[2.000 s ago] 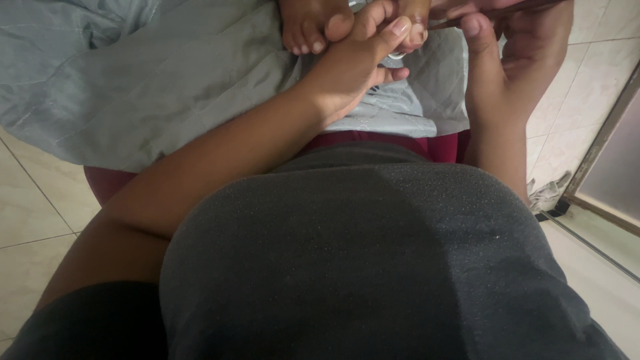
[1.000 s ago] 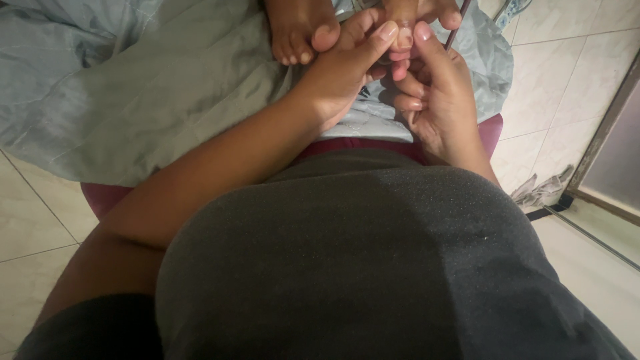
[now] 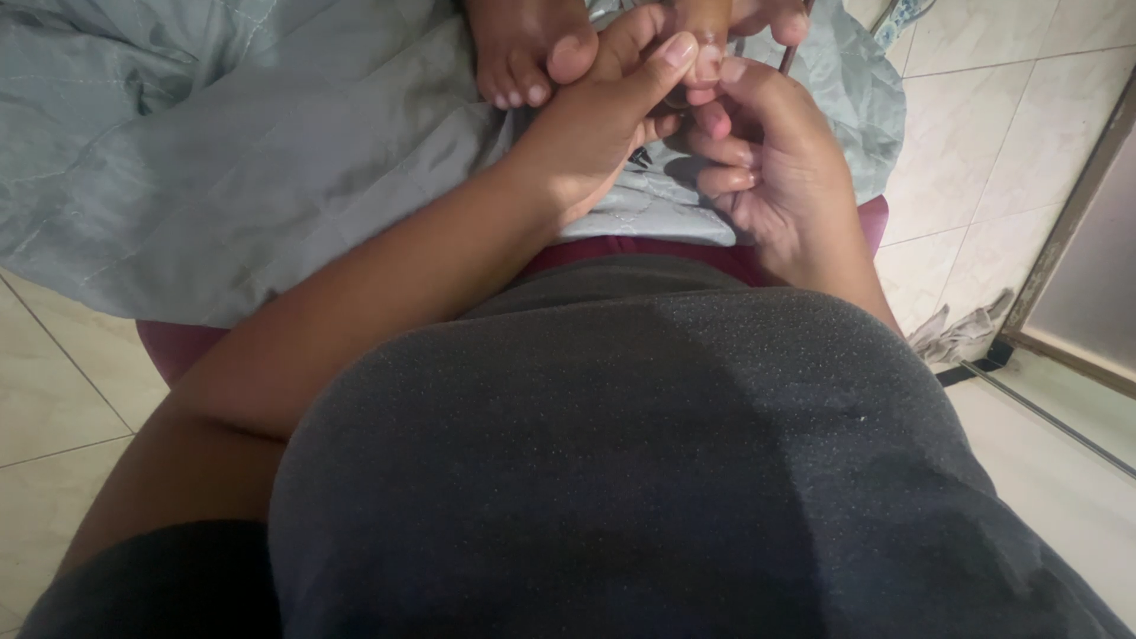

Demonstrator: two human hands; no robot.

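Another person's foot reaches in at the top, and its big toe (image 3: 707, 64) is pinched between the thumbs and fingers of both my hands. My left hand (image 3: 621, 106) holds the toe from the left, thumb on its side. From the right, my right hand (image 3: 772, 142) presses its thumb and curled fingers to the same toe. A thin dark stick-like tool (image 3: 788, 57) shows behind the right hand; what holds it is hidden. The person's other foot (image 3: 524, 53) lies beside my left hand. Below the fingers, a small black object (image 3: 640, 158) sits on the cloth.
A grey-green quilted cloth (image 3: 266, 177) spreads over my lap and to the left. Pale floor tiles (image 3: 967, 142) show on both sides. At the right are a crumpled rag (image 3: 963, 330) and a framed panel (image 3: 1087, 240). A patterned item (image 3: 903, 19) lies at the upper right.
My right hand, which held a thin dark tool out to the right two seconds ago, has come left to the toe. My left hand has stayed at the toe.
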